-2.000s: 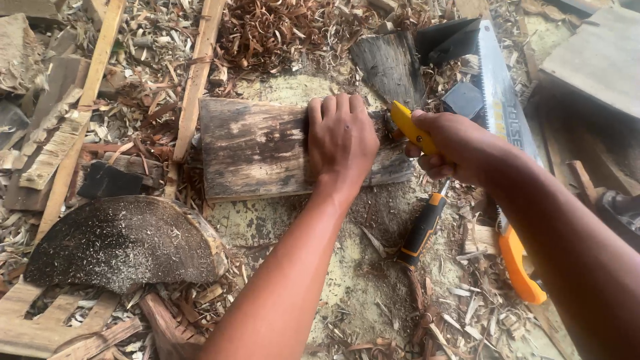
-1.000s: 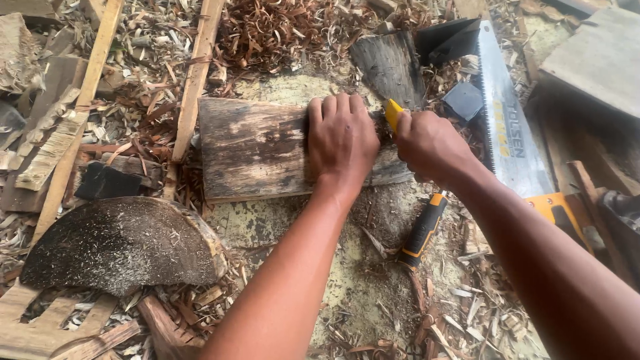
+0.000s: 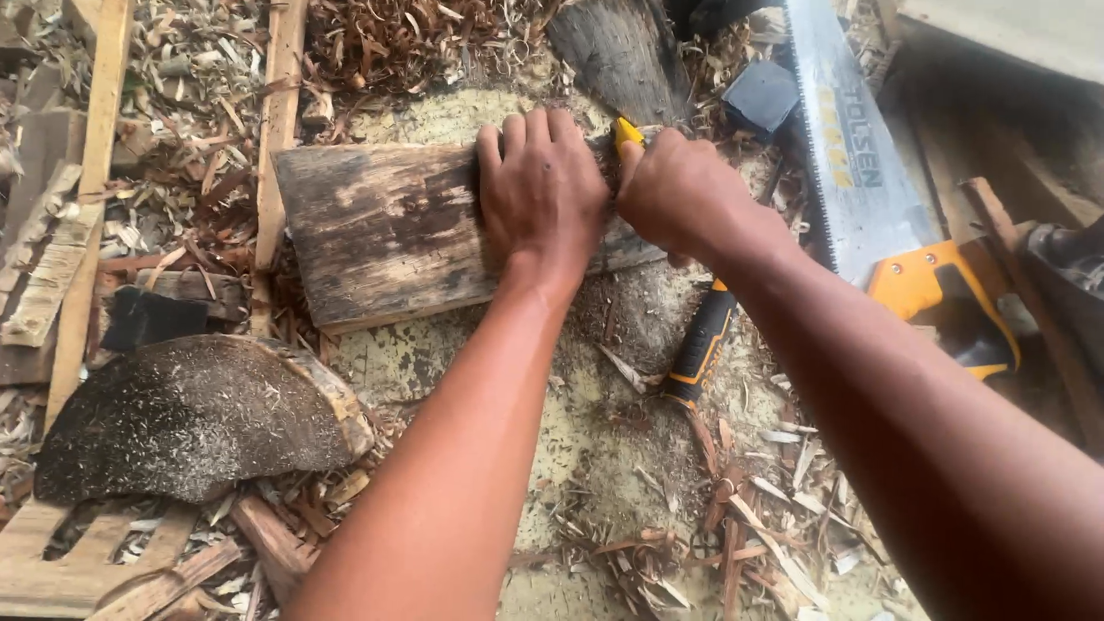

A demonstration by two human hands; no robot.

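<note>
A weathered wooden board (image 3: 388, 228) lies flat on a worn, pale-painted surface. Spread over its right half is my left hand (image 3: 543, 185), palm down, fingers pointing away from me. Beside it my right hand (image 3: 690, 194) grips a yellow-handled utility knife (image 3: 627, 131) at the board's right part; the blade is hidden. A black and orange tool handle (image 3: 703, 345) lies just below my right hand, its far end covered by my forearm. A hand saw (image 3: 862, 155) with an orange and black handle rests to the right.
A half-round wood slab (image 3: 198, 414) sprinkled with sawdust lies at the lower left. Long wooden strips (image 3: 278, 121) run along the left side. Beyond the board are a grey wood piece (image 3: 621, 56) and a dark square block (image 3: 761, 97). Shavings are scattered all around.
My right hand has come closer to my left hand with the knife, and its grip covers more of the yellow handle than at first. My left hand has stayed on the board.
</note>
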